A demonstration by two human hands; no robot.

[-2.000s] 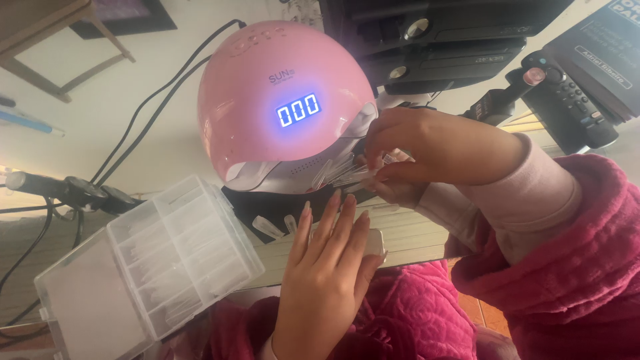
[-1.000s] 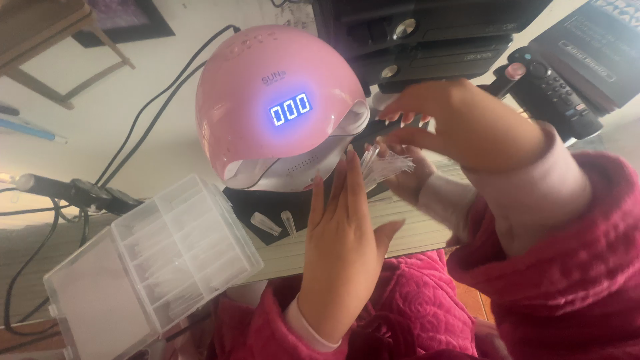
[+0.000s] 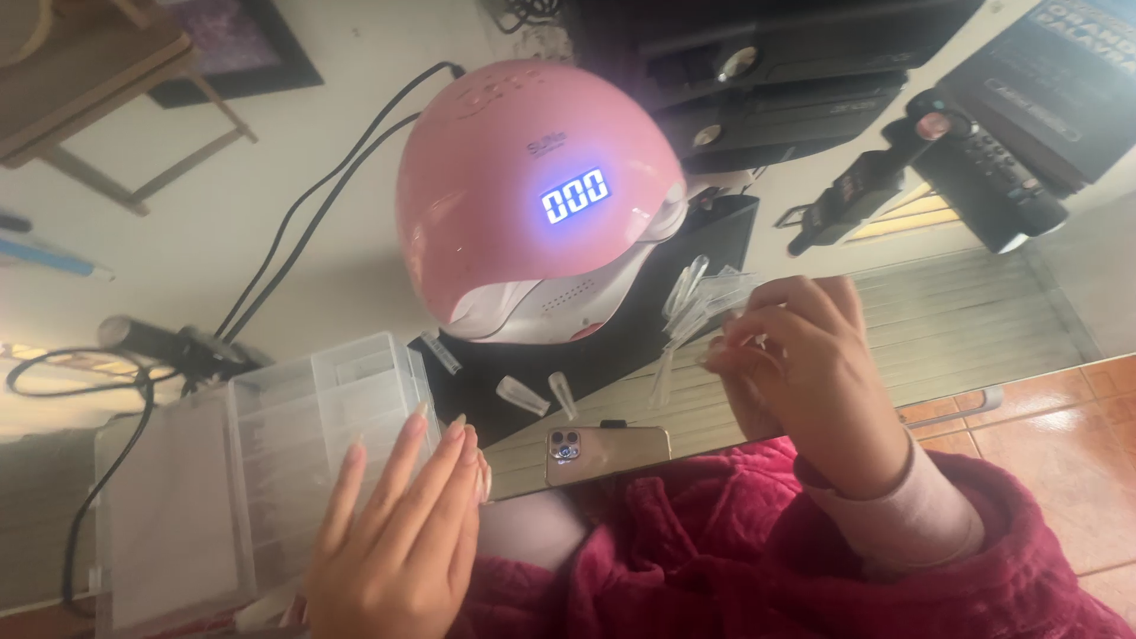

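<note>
My left hand (image 3: 399,532) is palm down with fingers spread, over the near right corner of a clear plastic compartment box (image 3: 328,355) that holds pale pieces. My right hand (image 3: 816,382) has its fingers bent together beside a loose cluster of clear artificial nail tips (image 3: 697,302); whether it pinches one cannot be told. Two single nail tips (image 3: 521,396) and a small labelled strip (image 3: 441,352) lie left of the cluster on a black surface. Behind them stands a pink nail lamp (image 3: 524,177) with a lit display of zeros.
A smartphone (image 3: 612,454) lies by the table's front edge. Black cables (image 3: 311,195) run left of the lamp. Black equipment (image 3: 754,71) stands behind at right, near a remote control (image 3: 994,177) and a dark box (image 3: 1047,89). A metal handle (image 3: 963,408) is at the front edge.
My left hand has moved left, from in front of the lamp to the compartment box, uncovering the phone. My right hand has come down nearer the table front.
</note>
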